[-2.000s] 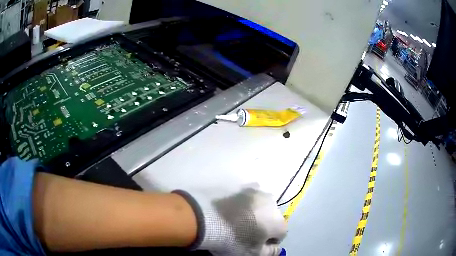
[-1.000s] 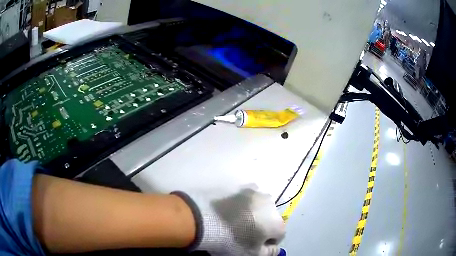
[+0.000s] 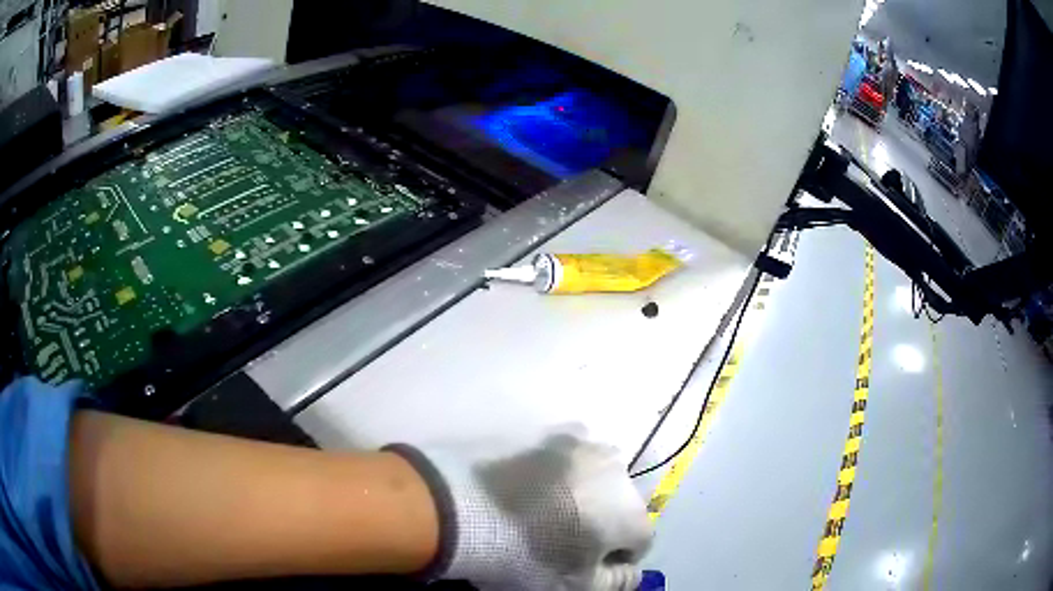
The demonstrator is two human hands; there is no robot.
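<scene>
The yellow glue tube (image 3: 610,272) lies on the machine's white-grey cover, its white nozzle pointing left over the metal edge rail (image 3: 433,283). The green circuit board (image 3: 173,237) sits in its black carrier (image 3: 312,283) at the left, with rows of small white spots on it. My left hand (image 3: 543,508), in a white knit glove with a grey cuff, is at the cover's near right edge, away from the tube. Its fingers are curled and their tips are hidden, so I cannot tell what they hold. My right hand is not seen.
A dark machine opening (image 3: 543,127) glows blue behind the board. A black jointed arm (image 3: 912,248) stands out at the right, with a thin black cable hanging by the cover. A small dark spot (image 3: 650,309) is near the tube. Yellow-black tape marks the floor.
The whole view has shifted slightly to the left. The blue glow in the opening has changed shape and looks brighter. My left hand keeps its place at the cover edge; the tube lies as before.
</scene>
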